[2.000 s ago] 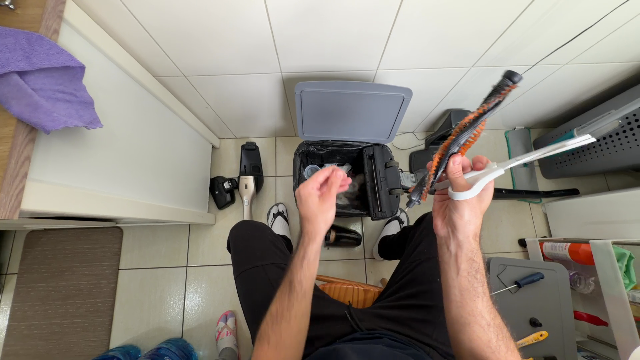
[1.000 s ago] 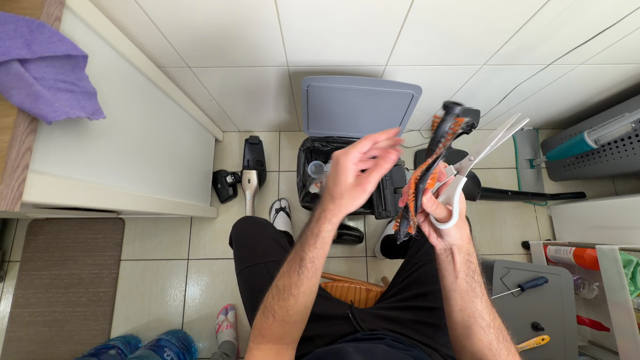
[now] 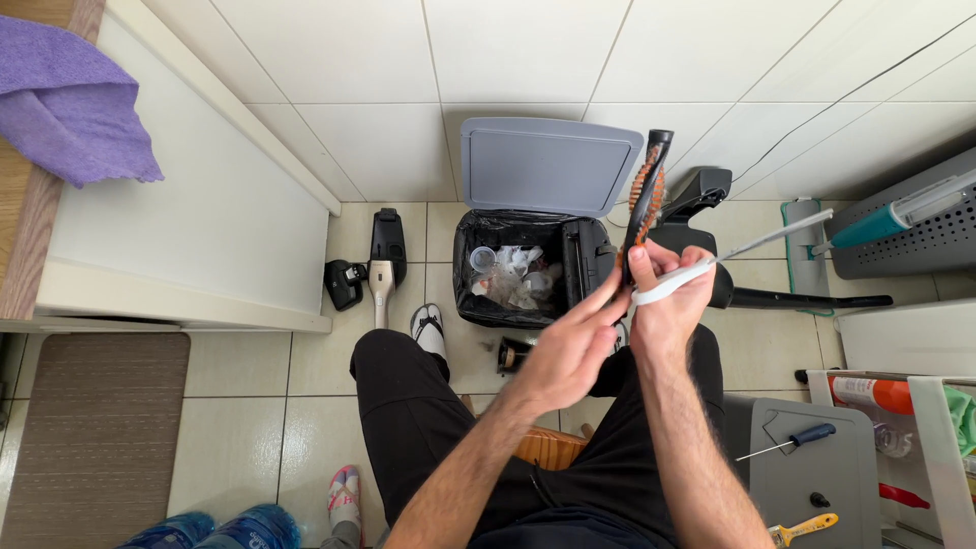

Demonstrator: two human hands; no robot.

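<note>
A black vacuum-cleaner brush roll with orange bristles (image 3: 646, 191) points up and away, its lower part between my hands. My right hand (image 3: 671, 293) grips it together with white-handled scissors (image 3: 671, 282), whose blades point right. The fingers of my left hand (image 3: 568, 351) touch the roll's lower end; whether they close round it cannot be told. Just left of the roll stands a trash bin (image 3: 499, 316) lined with a black bag, holding plastic cups and wrappings. A black vacuum floor head (image 3: 585, 255) rests on its right side.
The grey bin lid (image 3: 550, 164) leans against the tiled wall. A handheld vacuum (image 3: 381, 282) lies left. At right are a flat mop (image 3: 802, 244), a black vacuum part (image 3: 705, 187), and a grey lid bearing a screwdriver (image 3: 813, 435) and paintbrush (image 3: 812, 528). Another person's foot (image 3: 345, 492) is lower left.
My left hand, apart from the brush roll two seconds ago, has come right to touch its lower end. The roll now stands more upright; the scissors remain in my right hand.
</note>
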